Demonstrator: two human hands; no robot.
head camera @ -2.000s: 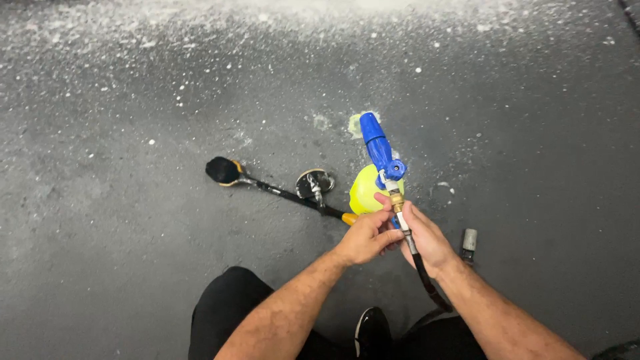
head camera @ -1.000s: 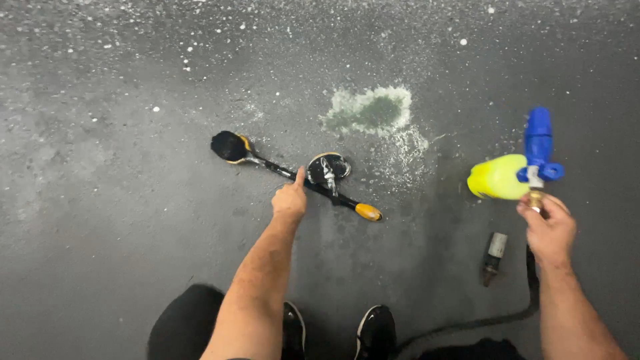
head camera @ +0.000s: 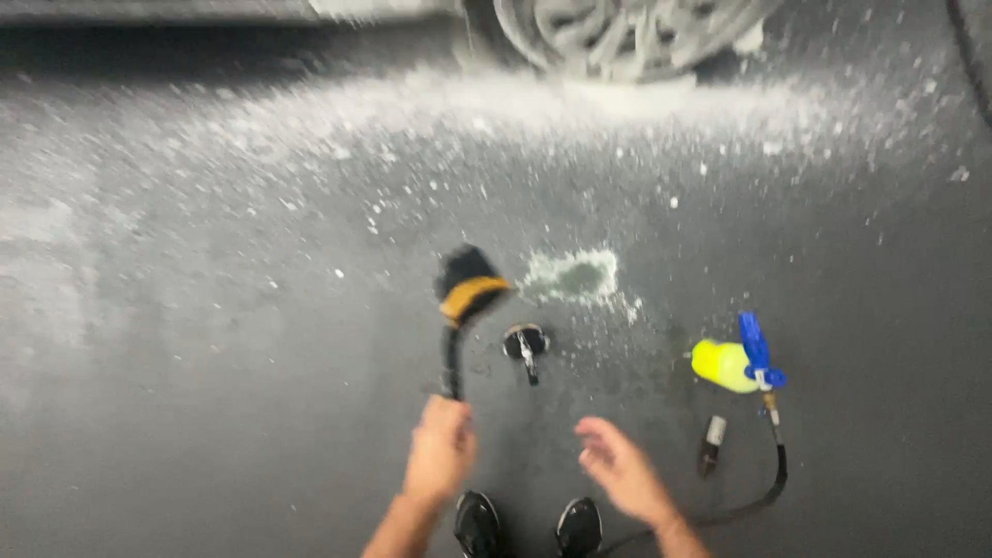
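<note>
My left hand (head camera: 443, 442) is closed around the handle of a long black brush (head camera: 470, 291) with a yellow band at its dark bristle head, which points away from me. My right hand (head camera: 616, 463) hangs over the floor with its fingers apart and nothing in it. Between and beyond my hands a round black brush or pad with a short handle (head camera: 526, 343) lies on the floor, foam on it. To the right lies a blue foam sprayer (head camera: 755, 345) with a yellow-green bottle (head camera: 722, 366), joined to a black hose (head camera: 780, 473).
A small black and grey cylindrical tool or fitting (head camera: 712, 444) lies left of the hose. White foam (head camera: 573, 277) spots the dark floor. A car wheel (head camera: 620, 35) stands at the top, foam below it. My shoes (head camera: 580, 527) are at the bottom. Another dark hose or cable (head camera: 970, 58) runs at top right.
The long brush lay on the floor and is now lifted in my left hand. My right hand has let go of the foam sprayer, which now lies on the floor. The view has tilted up to the wheel.
</note>
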